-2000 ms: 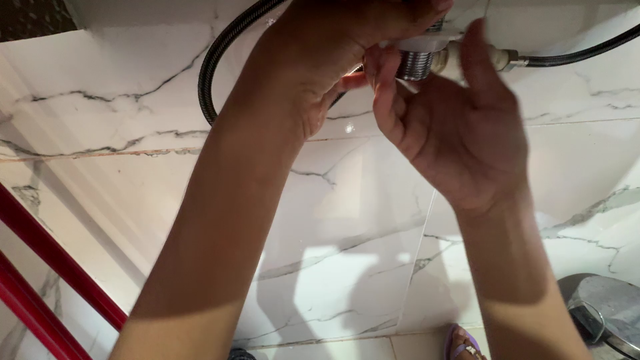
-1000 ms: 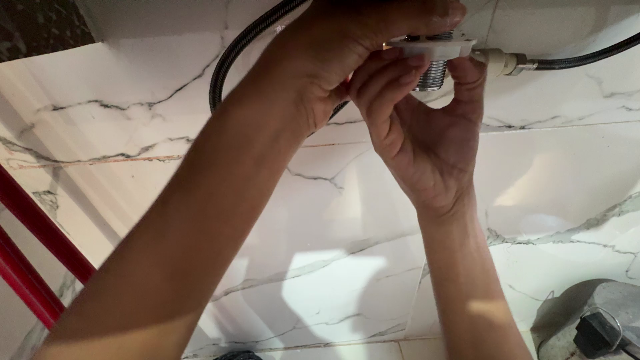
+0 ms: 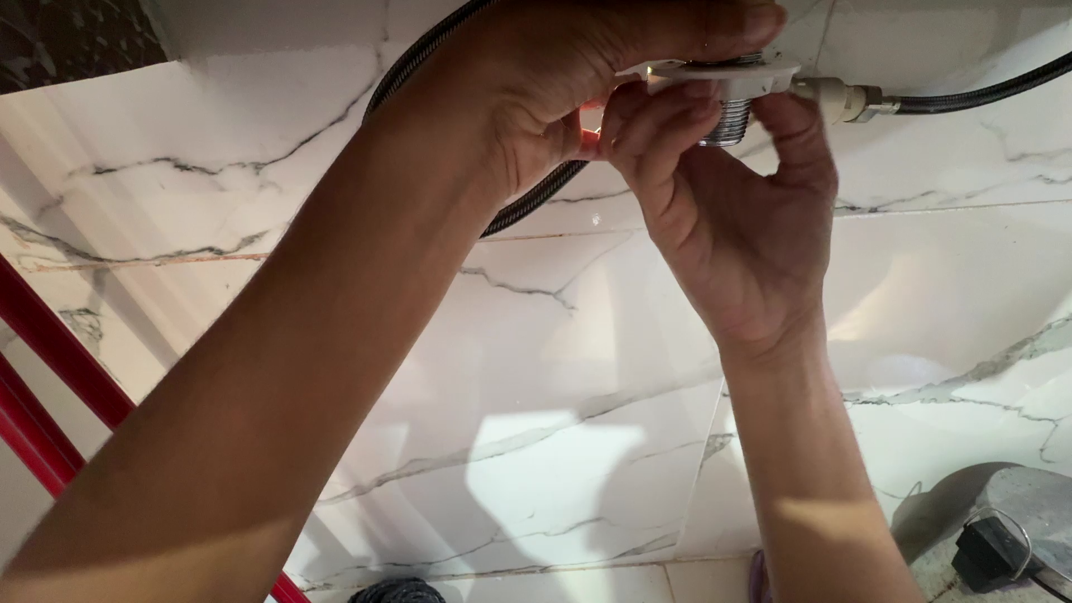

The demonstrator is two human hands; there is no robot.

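Observation:
A threaded metal shank (image 3: 730, 124) points down at the top of the view, with a white plastic flanged nut (image 3: 745, 77) around it. My right hand (image 3: 737, 201) has its fingers and thumb on either side of this nut, gripping it from below. Above the nut, my left hand (image 3: 586, 75) reaches across, its thumb by the upper part of the shank; what its other fingers hold is hidden. Just right of the nut, a pale plastic connector (image 3: 829, 99) joins a braided hose (image 3: 980, 94). Another stretch of braided hose (image 3: 536, 201) curves behind my left wrist.
A marble-patterned tile wall (image 3: 536, 335) stands behind my arms. Red bars (image 3: 63, 343) slant at the left. A dark stone edge (image 3: 75, 42) juts in at the upper left. A grey rounded object with a black part (image 3: 988, 548) lies at the lower right, and a dark coiled item (image 3: 398, 591) at the bottom.
My right hand has gone from open fingers beside the shank to fingers and thumb closed around the white nut. My left hand stays above it.

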